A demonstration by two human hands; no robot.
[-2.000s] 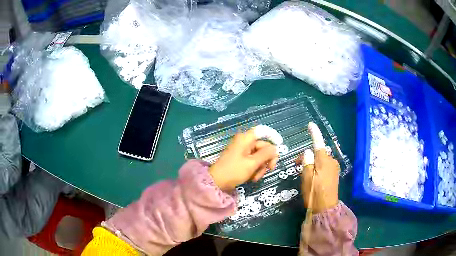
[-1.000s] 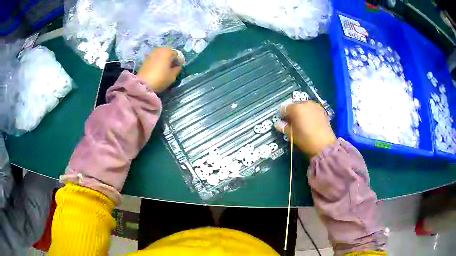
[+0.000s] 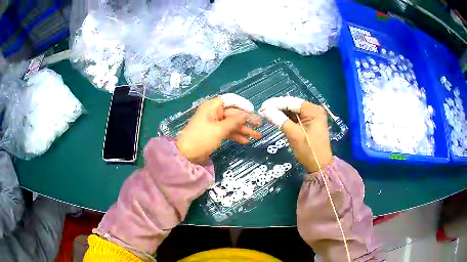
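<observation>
My left hand (image 3: pixel 217 125) and my right hand (image 3: pixel 307 130) face each other over the clear tray (image 3: pixel 294 77), their white-covered fingertips close together but not clearly touching. The thin pale stick (image 3: pixel 327 189) runs from inside my right hand down past the wrist. A tiny piece may be at my right fingertips, but it is too small to tell. My left thumb and forefinger are closed together; whether they hold anything is hidden. White plastic plates with holes (image 3: pixel 240 187) lie in the near part of the tray, and a few lie beside my right hand.
The phone (image 3: pixel 123 124) lies left of the tray. The middle open bag (image 3: pixel 169 66) lies behind it, with other bulging bags at far left (image 3: pixel 46 112), upper left (image 3: pixel 97 51) and top (image 3: pixel 287 25). The blue parts bin (image 3: pixel 361 146) stands at right. A grey sleeve (image 3: pixel 25 204) shows at left.
My left hand has moved from the edge of the middle bag to above the tray, uncovering the phone. My right hand's fingertips have lifted from the plates and turned toward my left.
</observation>
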